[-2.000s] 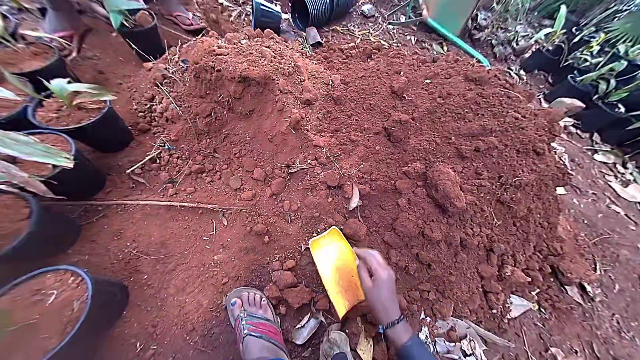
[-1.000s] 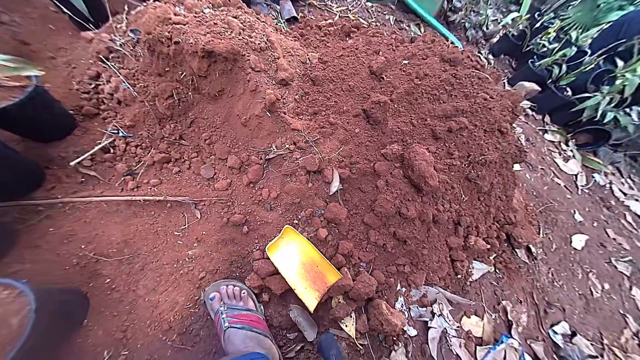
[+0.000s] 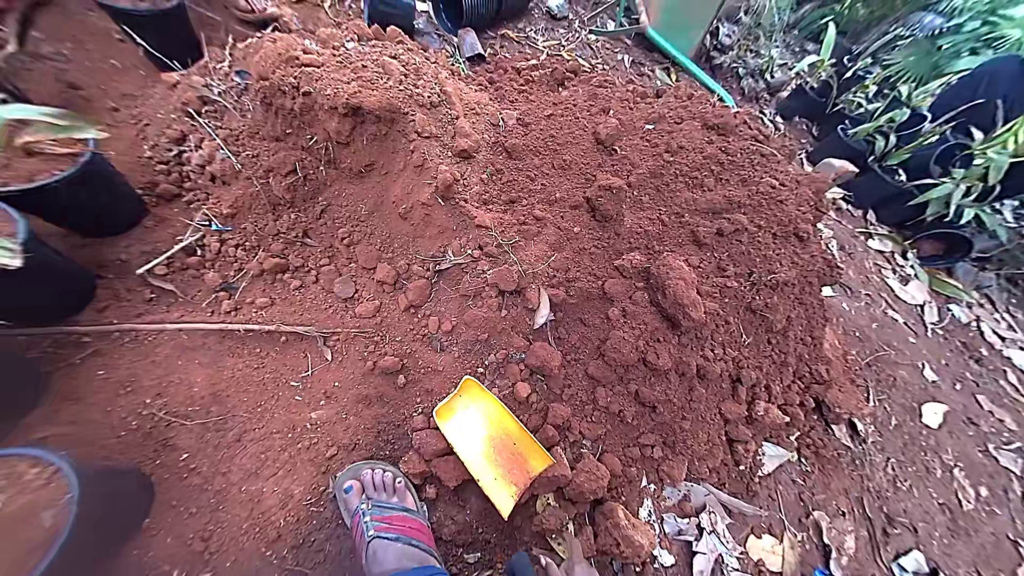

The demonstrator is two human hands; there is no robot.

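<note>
Neither of my hands can be made out. A curved yellow plastic scoop-like piece (image 3: 492,448) lies on clods at the near edge of a large heap of red soil (image 3: 496,208). Its hollow side faces up, with red soil stuck toward its lower right end. Left of it is my sandalled foot (image 3: 388,512). At the bottom edge a dark tip and a little skin show, cut off by the frame; I cannot tell whether they are toes or fingers.
Black pots of soil (image 3: 88,192) line the left, near a thin stick (image 3: 184,328). Potted plants (image 3: 904,168) stand at upper right. Behind the heap are black containers (image 3: 468,12) and a green wheelbarrow-like object with a tube (image 3: 692,64). Dry leaves (image 3: 708,528) lie at lower right.
My right hand held the yellow piece two seconds ago; it let go and withdrew from it. The piece then lies on the clods. The view has shifted.
</note>
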